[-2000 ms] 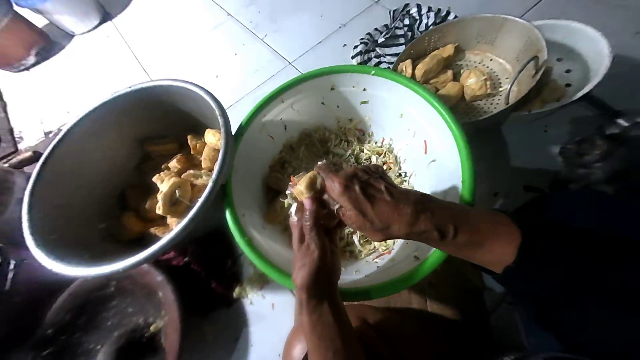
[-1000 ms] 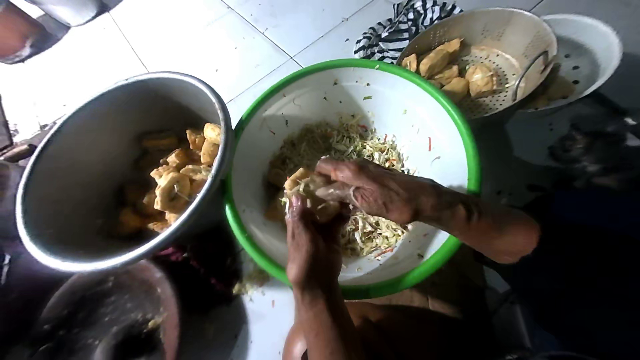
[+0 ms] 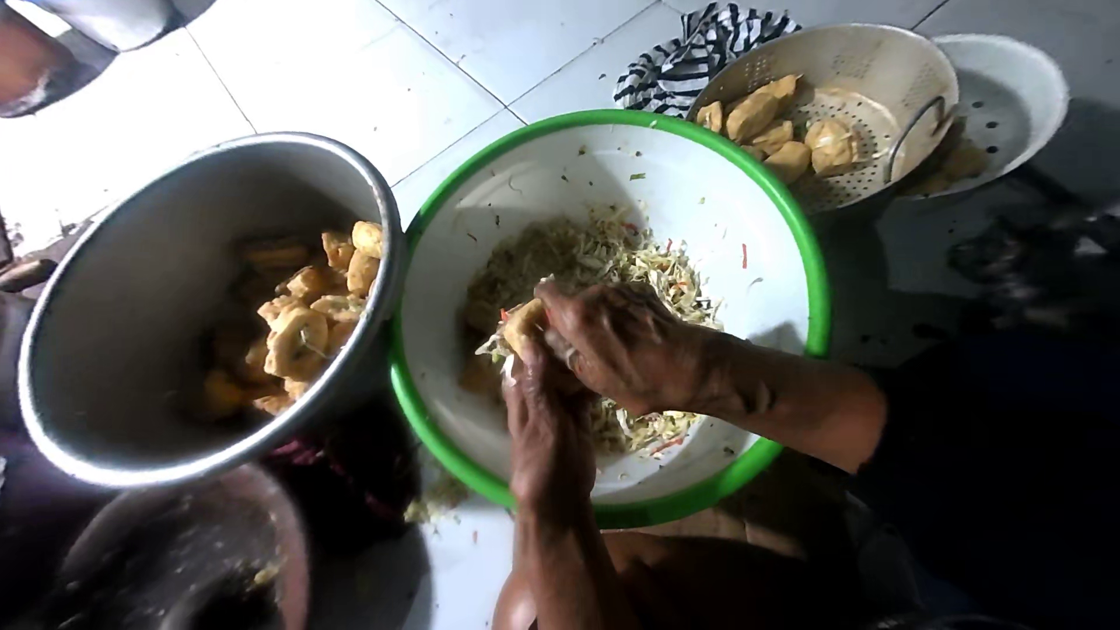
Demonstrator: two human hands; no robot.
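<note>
Over a white basin with a green rim [image 3: 809, 262], both hands meet around one piece of fried tofu [image 3: 523, 327]. My left hand [image 3: 547, 420] holds it from below, with shredded vegetables poking out at its left side. My right hand [image 3: 621, 346] presses at the tofu from the right, its fingertips partly hidden. Shredded cabbage with orange bits [image 3: 674, 280] lies in the basin beneath. Left of it, a deep metal pot [image 3: 114, 306] holds several fried tofu pieces [image 3: 297, 341].
A perforated metal colander [image 3: 875, 79] with several tofu pieces stands at the upper right, beside a white strainer bowl [image 3: 1024, 105] and a striped cloth [image 3: 674, 74]. A stone mortar [image 3: 289, 542] is at the lower left. Shreds lie on the tiled floor [image 3: 437, 507].
Both hands stay together over the basin, around tofu. The right fingers have shifted on the piece, and vegetable shreds now stick out plainly at its left side.
</note>
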